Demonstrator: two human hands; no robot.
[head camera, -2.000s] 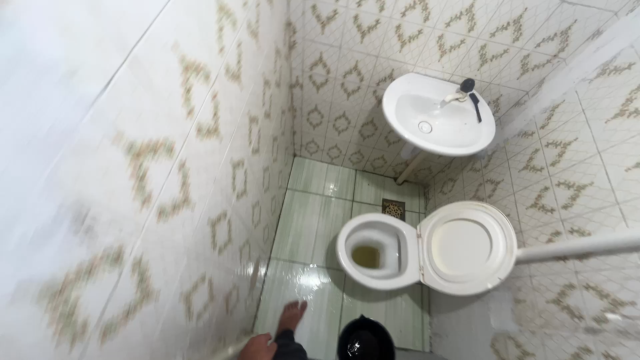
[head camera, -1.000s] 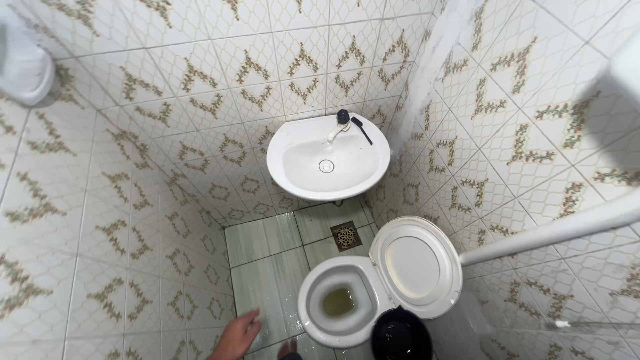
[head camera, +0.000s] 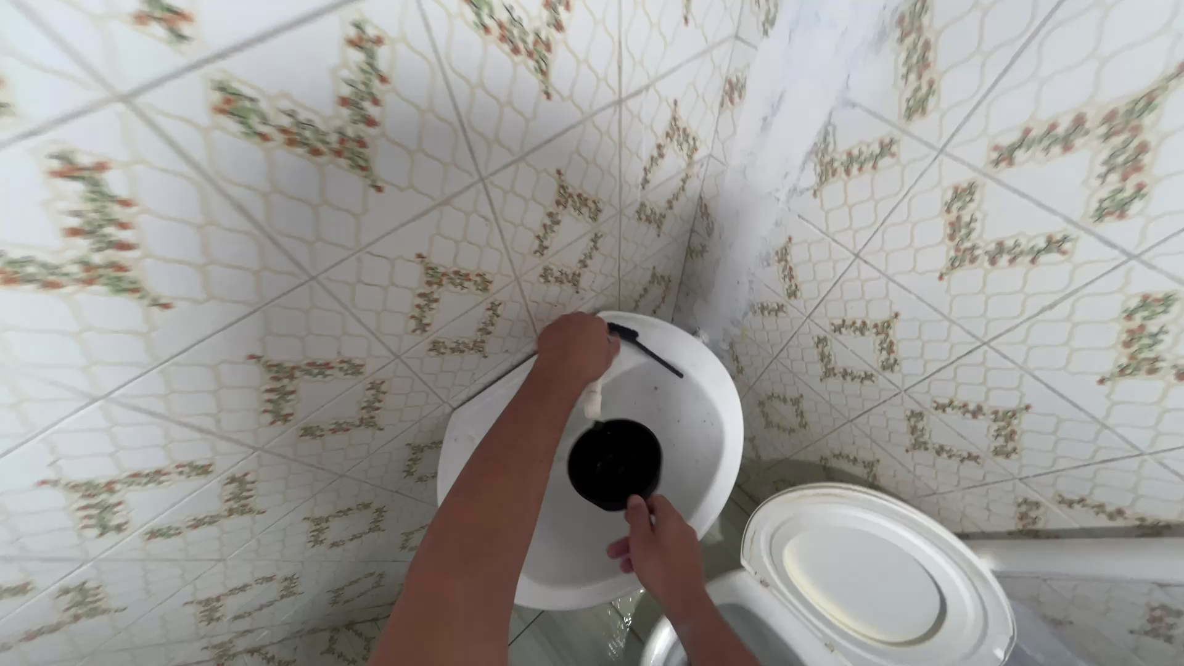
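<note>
My left hand (head camera: 575, 350) is closed over the top of the faucet at the back of the white washbasin (head camera: 518, 546), and hides its knob. The pale faucet spout (head camera: 593, 400) points down from under that hand. Just below the spout, inside the basin, a round black container (head camera: 614, 464) is held by its near rim or handle in my right hand (head camera: 659, 541). Whether water runs into it cannot be made out. A black brush (head camera: 652, 353) with a thin handle lies on the basin's back right edge, beside my left hand.
Right of the basin, low in view, the toilet's white lid (head camera: 874, 566) stands raised, with part of the toilet bowl (head camera: 731, 610) below it. A white pipe (head camera: 1082, 558) runs behind the lid. Patterned tile walls (head camera: 370, 277) meet in a corner behind the basin.
Both hands are now at the washbasin; a second ago one hand showed low in view, away from it. The black container, earlier beside the toilet, is now under the spout. The view has moved closer to the basin.
</note>
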